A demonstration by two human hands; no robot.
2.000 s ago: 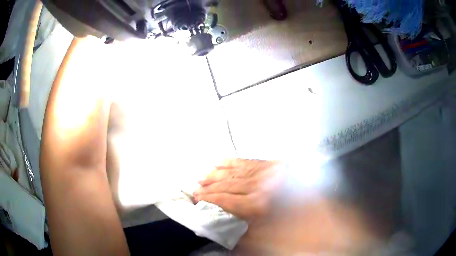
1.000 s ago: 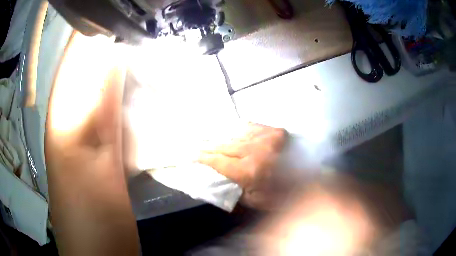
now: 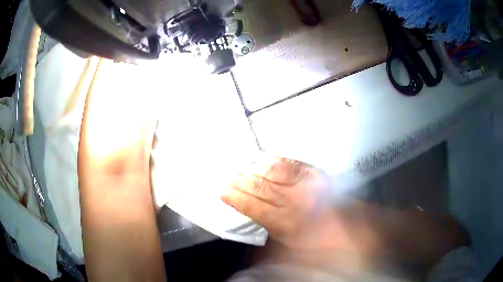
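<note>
A cream-white cloth (image 3: 234, 223) lies under the sewing machine head (image 3: 201, 33), mostly washed out by glare. Its near edge shows below my right hand, at the table's front edge. My right hand (image 3: 278, 193) lies over the cloth's near right part, fingers pointing left and its edge held under them; the thumb is hidden. My left forearm reaches up the left side of the cloth. My left hand (image 3: 118, 82), left of and below the machine head, is lost in glare, so its fingers cannot be made out. The needle area is also washed out.
Black scissors (image 3: 411, 69) lie right of the machine, near a blue tassel (image 3: 427, 16) and a clear box of small items (image 3: 469, 60). A red-brown tool (image 3: 306, 11) lies on the bed. Loose cloth pieces (image 3: 27, 226) lie at far left. A printed ruler (image 3: 391, 151) runs along the front edge.
My left forearm has shifted right, and more cloth shows to its left. My right hand moved up and then back down a little, the cloth's near edge moving along with it.
</note>
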